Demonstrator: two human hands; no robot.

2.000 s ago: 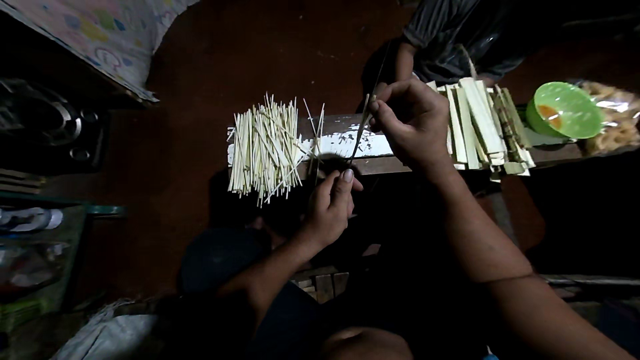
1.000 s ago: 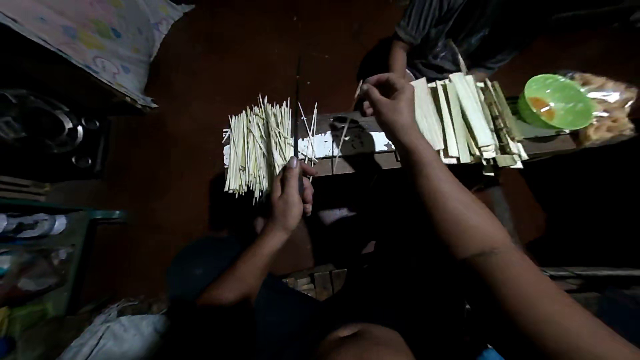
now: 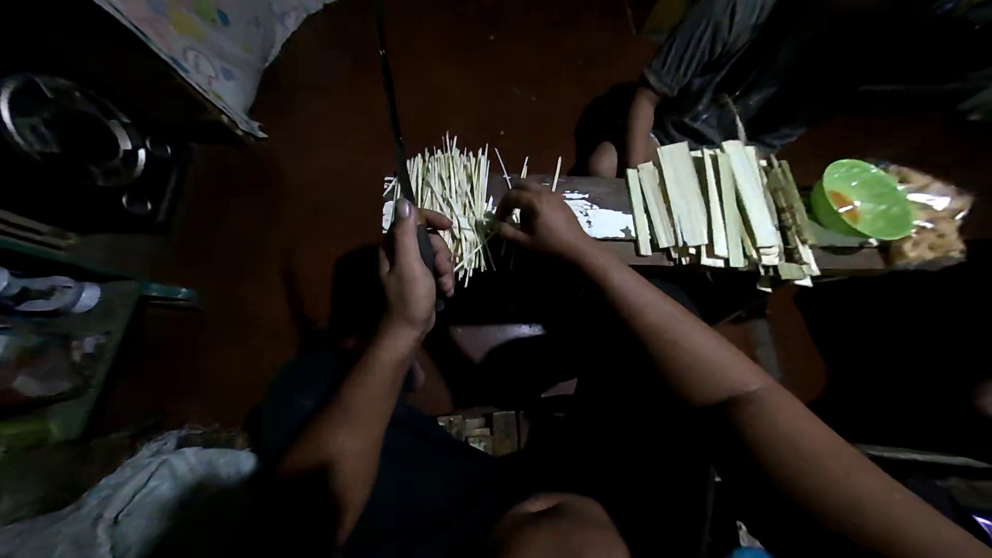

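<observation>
My left hand (image 3: pixel 415 267) grips the dark handle of a long, thin-bladed knife (image 3: pixel 391 101), whose blade points up and away past the left end of the bench. Beside it lies a pile of thin pale sticks (image 3: pixel 453 194), crosswise on the narrow wooden bench (image 3: pixel 593 186). My right hand (image 3: pixel 542 217) is at the right edge of that pile, fingers bent down among a few loose sticks (image 3: pixel 556 174); whether it holds one cannot be told. Wider pale split strips (image 3: pixel 683 194), perhaps bamboo, lie side by side farther right on the bench.
A green plastic bowl (image 3: pixel 864 200) and a clear bag of ring-shaped food (image 3: pixel 934 221) stand at the bench's right end. Across the bench is another person's arm (image 3: pixel 642 128). A gas stove (image 3: pixel 70 132) is at the left, above a shelf (image 3: pixel 116 333). A pale sack (image 3: pixel 155 496) lies lower left.
My right hand has come down from above the bench to the loose sticks near the pile. The knife in my left hand now points up and away, beside the pile's left part.
</observation>
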